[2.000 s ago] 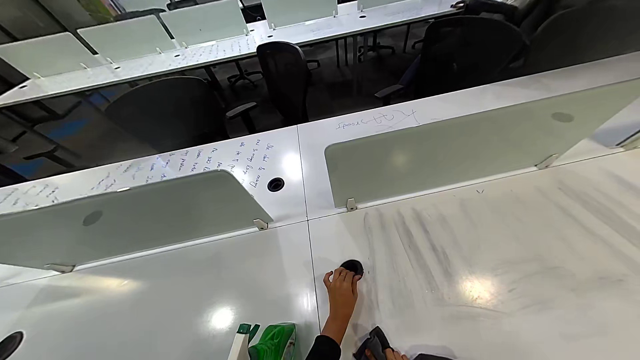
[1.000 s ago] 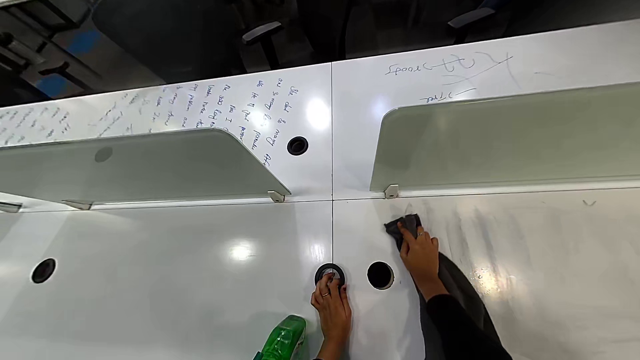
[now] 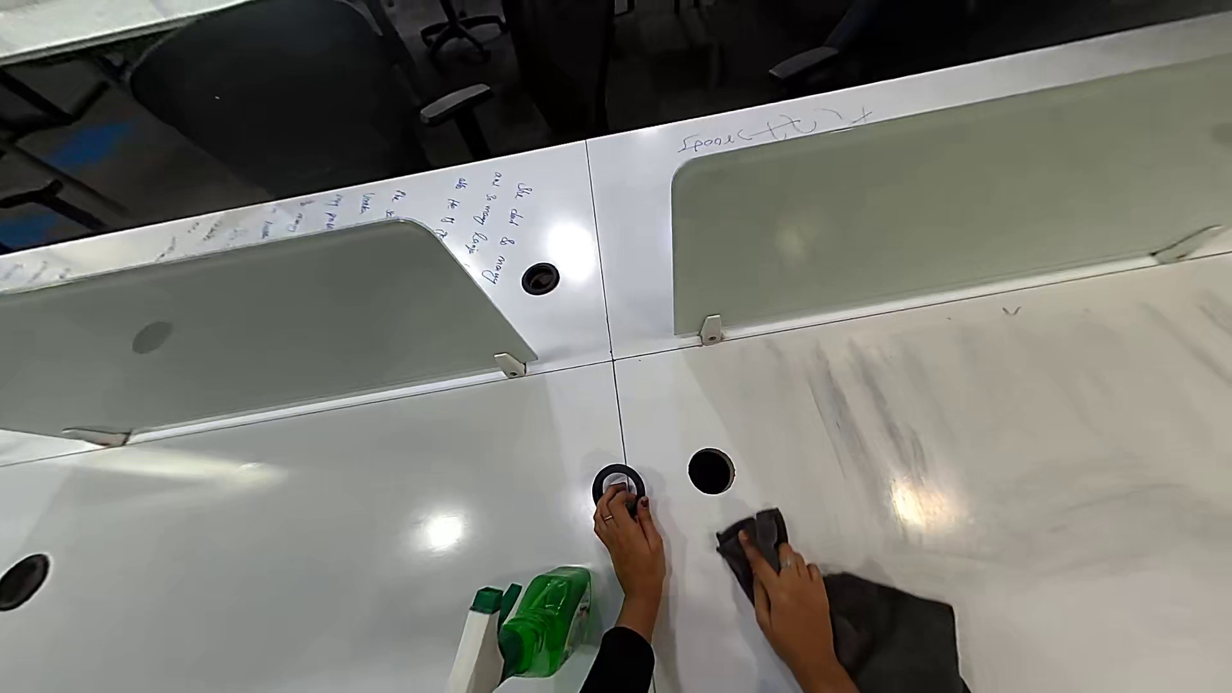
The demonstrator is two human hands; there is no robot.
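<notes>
My left hand [image 3: 633,551] has its fingers on a black ring-shaped cable grommet [image 3: 618,474], which lies over the seam between two white desktops. Under my right hand [image 3: 794,602] is a bunched part of a dark grey cloth [image 3: 751,544], pressed on the right desktop; more of the cloth trails beneath the wrist. An uncovered round cable hole [image 3: 711,472] lies between the grommet and the cloth, a little above them. Left of my left forearm lies a green spray bottle [image 3: 551,621] with a white and green trigger head. Grey streaks mark the right desktop [image 3: 1011,462].
Two frosted glass dividers, one left [image 3: 289,327] and one right [image 3: 924,202], stand on small clamps along the desk's middle. Beyond them are handwriting on the far desktop and another grommet [image 3: 540,279]. A further grommet [image 3: 23,581] sits at far left. Dark office chairs [image 3: 279,96] stand behind.
My right hand and the cloth have moved from beside the right divider's clamp down to below the open hole. My left hand stays on the grommet. The view has shifted.
</notes>
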